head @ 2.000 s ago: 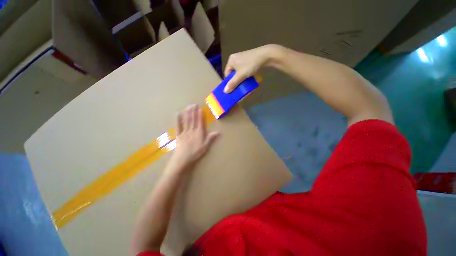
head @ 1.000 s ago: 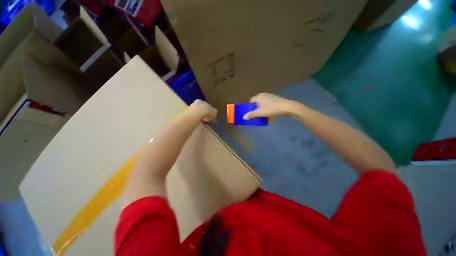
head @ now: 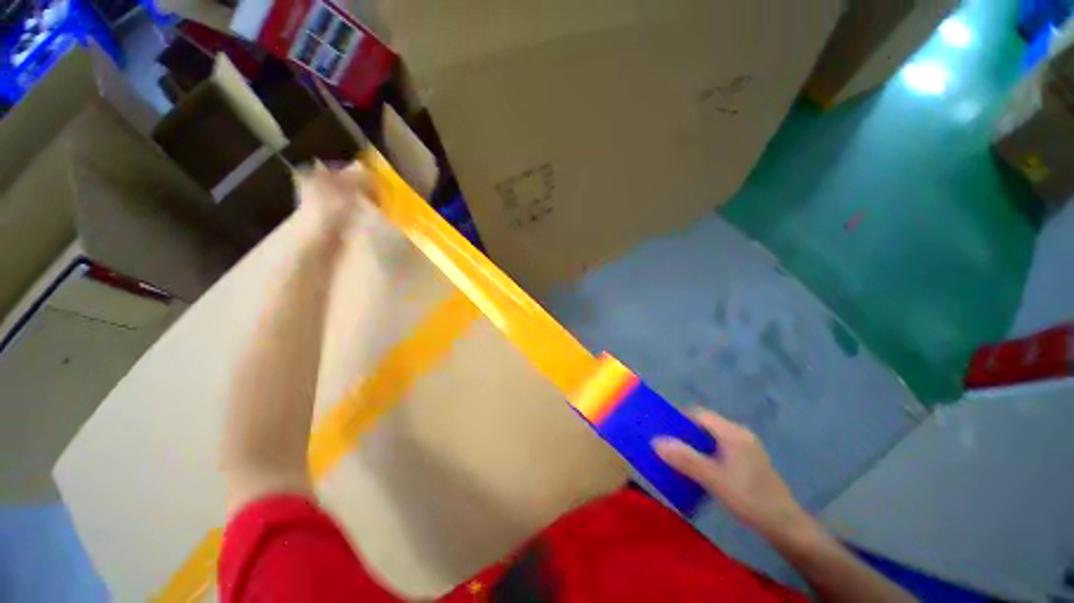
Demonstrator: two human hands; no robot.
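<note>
A large brown carton (head: 471, 401) lies in front of me, with a band of yellow-orange tape across its top face. My right hand (head: 730, 465) grips the blue and orange tape dispenser (head: 648, 430) at the carton's near right corner. A strip of packing tape (head: 495, 295) runs taut from the dispenser to the carton's far corner. My left hand (head: 342, 194), blurred, is at the far end of this strip and holds it there. My left forearm hides part of the carton's top.
A big upright carton (head: 612, 141) stands behind. Open cartons (head: 141, 212) with raised flaps are at the left. A red and white box (head: 324, 47) lies at the back. A grey-green floor (head: 872, 224) shows at the right, and a red item (head: 1022, 357) at the right edge.
My left hand has moved up and left to the carton's far corner. My right hand has moved down and right with the dispenser. A long tape strip now stretches between them.
</note>
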